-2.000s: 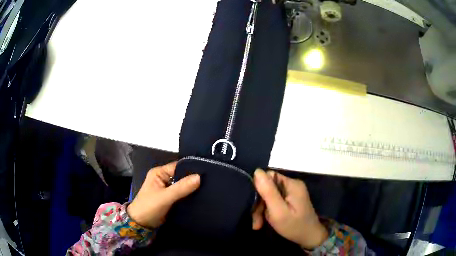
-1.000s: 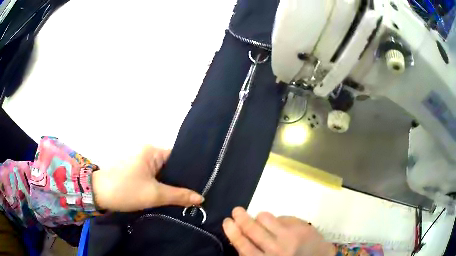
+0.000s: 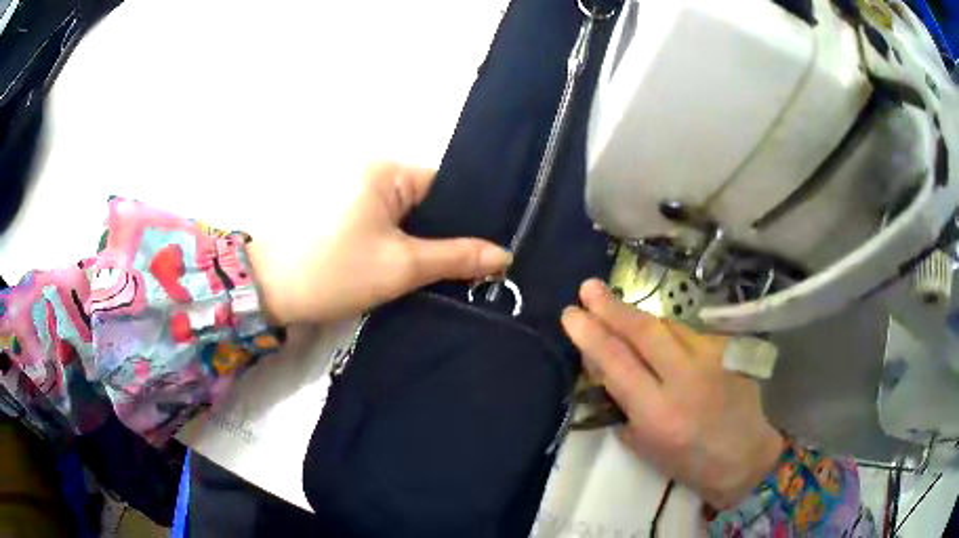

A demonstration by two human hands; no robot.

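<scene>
A dark strip (image 3: pixel 468 179) with a metal zipper (image 3: pixel 545 173) runs from the top edge down beside the sewing machine head. A silver ring (image 3: pixel 509 297) sits at the zipper's lower end. Below it lies a dark pocket piece (image 3: pixel 436 420) with rounded corners and a curved zipper. My left hand (image 3: pixel 368 252) grips the strip's left edge, thumb on top near the ring. My right hand (image 3: pixel 673 394) lies at the strip's right edge, fingertips by the cloth; something dark shows under it, too hidden to tell.
The white-grey sewing machine head (image 3: pixel 726 126) hangs over the right side, hiding much of the needle area. A ribbed cream knob (image 3: pixel 749 356) is right of my right hand. The white table (image 3: pixel 242 116) spreads left. A blue edge (image 3: pixel 183 494) shows at lower left.
The strip and pocket piece have moved up and right towards the machine head, both hands with them. The pocket piece now lies on the table, showing more fully. The view has shifted too.
</scene>
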